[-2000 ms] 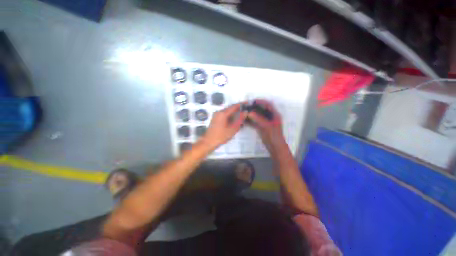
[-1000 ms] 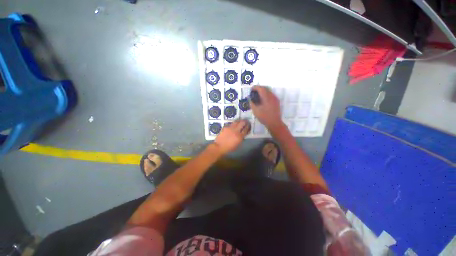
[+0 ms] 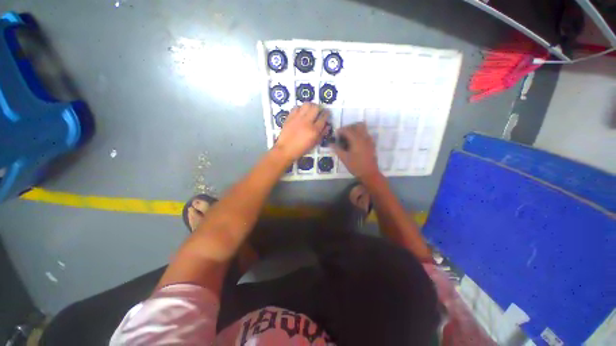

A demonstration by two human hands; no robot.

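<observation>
The white blister tray [image 3: 405,74] lies flat on the floor. Several round black electronic units [image 3: 305,61] sit in pockets of its left three columns; pockets to the right are empty. My bare left hand [image 3: 301,130] is over the middle of these columns, fingertips down at the third column, hiding some units; whether it grips one is unclear. My bare right hand [image 3: 358,149] holds a dark round unit [image 3: 342,141] at its fingertips, just right of the third column. Part of another unit shows between the hands.
A light blue plastic stool [image 3: 47,128] stands at left. Blue boards [image 3: 520,236] lean at right. A bright red bristly item [image 3: 506,71] is near a pale metal rack edge [image 3: 520,27] at upper right. A yellow floor line [image 3: 101,202] and my feet [image 3: 199,209] are below the tray.
My left hand has moved up from the bottom row to the middle rows, uncovering a unit in the third column's bottom pocket. My right hand has shifted slightly down, still holding a unit.
</observation>
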